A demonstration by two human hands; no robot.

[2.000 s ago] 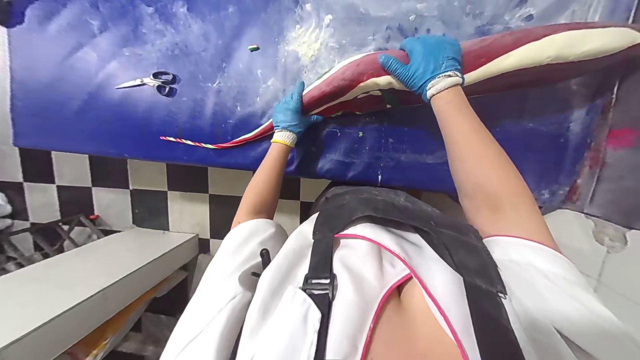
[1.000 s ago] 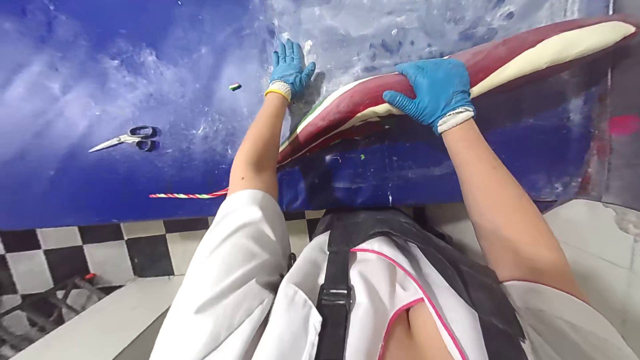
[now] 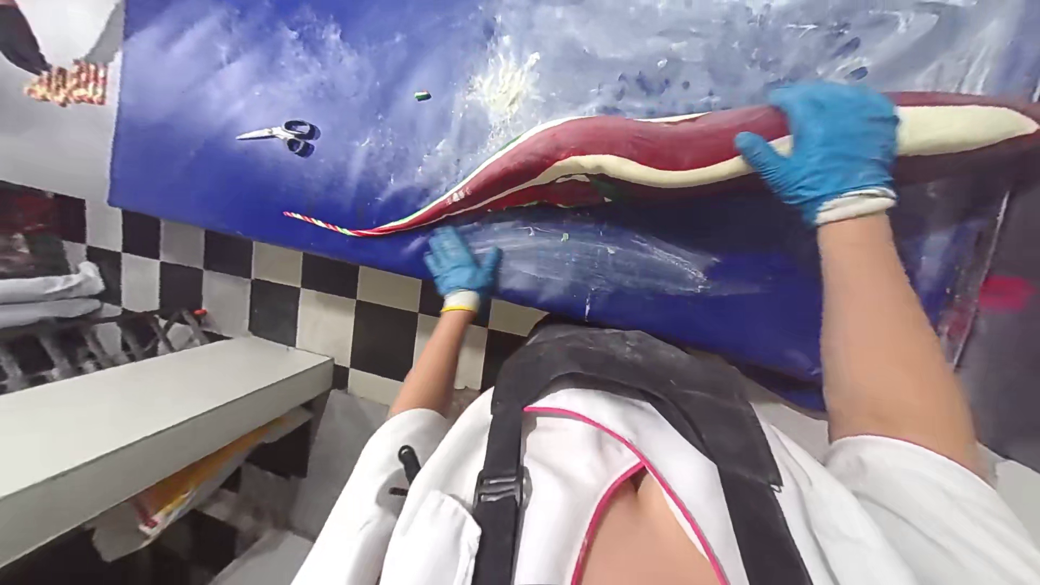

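A long mass of soft dark red and cream striped material, probably candy, lies across a blue work surface and tapers leftward into a thin, twisted red, white and green tip. My right hand, in a blue glove with a white cuff, rests over the thick part, fingers spread, thumb to the left. Below the narrowing part, my left hand, gloved in blue, is flat near the front edge of the surface, fingers apart and holding nothing.
Scissors and a small green and white piece lie on the blue surface. Several striped pieces are at the upper left. A pale bench or shelf stands at lower left, beside a black and white checkered wall or floor.
A second ago my left hand was above the striped mass; now it is below it, near the front edge. My right hand remains on the thick part.
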